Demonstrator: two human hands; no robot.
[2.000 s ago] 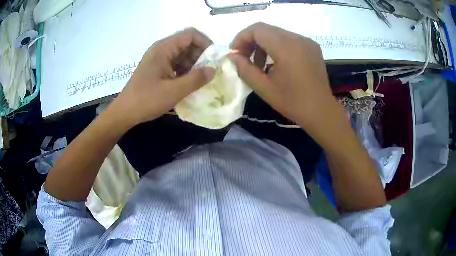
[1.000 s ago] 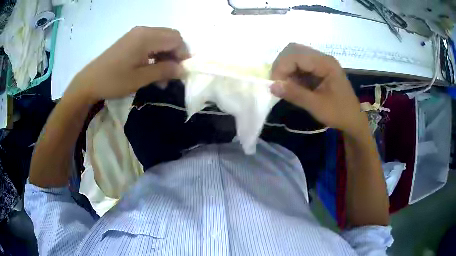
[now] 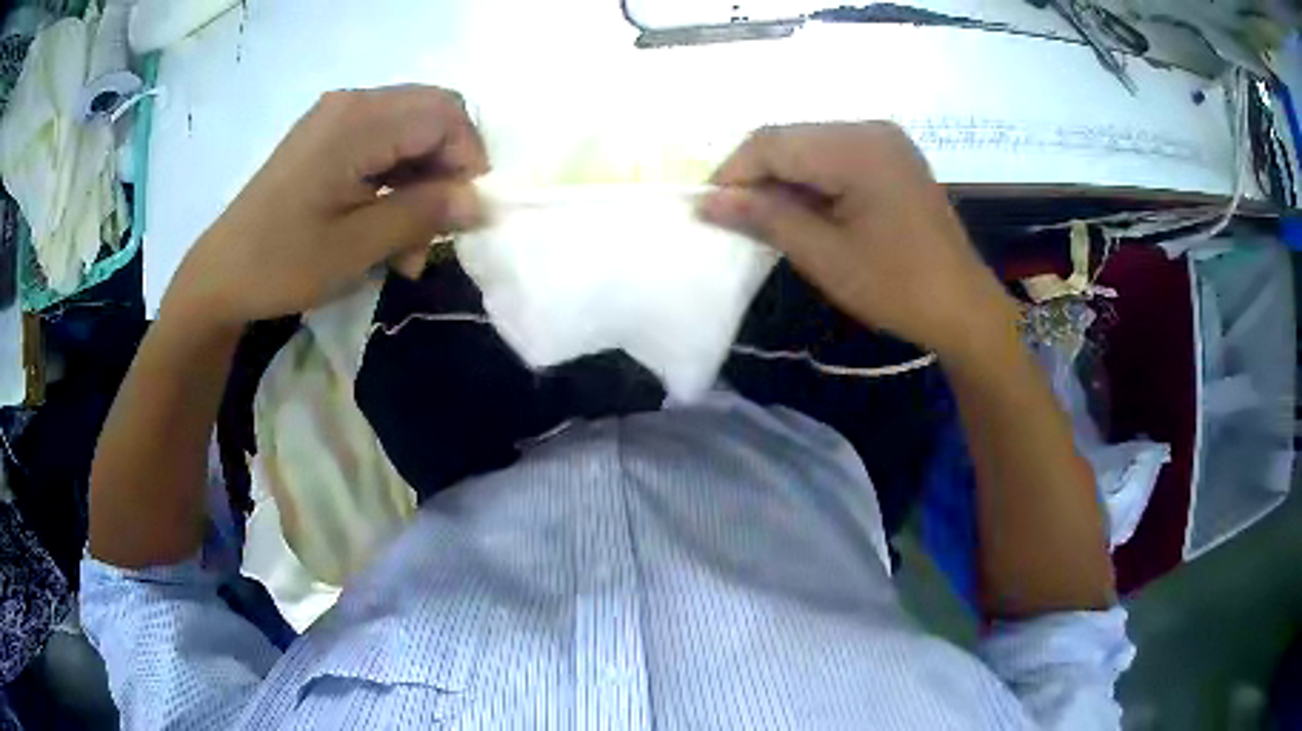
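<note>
A cream-white fabric piece (image 3: pixel 614 271) is stretched between my two hands above my lap, at the front edge of the white table. Its upper rim is pulled straight and its lower part hangs down, with a dark gap in the lower edge. My left hand (image 3: pixel 364 200) pinches the rim's left end between thumb and fingers. My right hand (image 3: pixel 843 214) pinches the right end the same way. The piece is bright and slightly blurred, so its seam cannot be made out.
The white table (image 3: pixel 1057 86) has a printed ruler. Dark tools (image 3: pixel 1099 36) lie at its back right. A green basket (image 3: pixel 86 271) with cream cloth is at left. A dark red bin (image 3: pixel 1149 371) and translucent bin (image 3: pixel 1239 386) stand right. Cream fabric (image 3: pixel 329 429) and a pale cord (image 3: pixel 857 369) cross my lap.
The piece was bunched and cupped in my close-together hands; it is now stretched flat between them. Since one second ago, my hands have come slightly closer together and its hanging part has spread wider.
</note>
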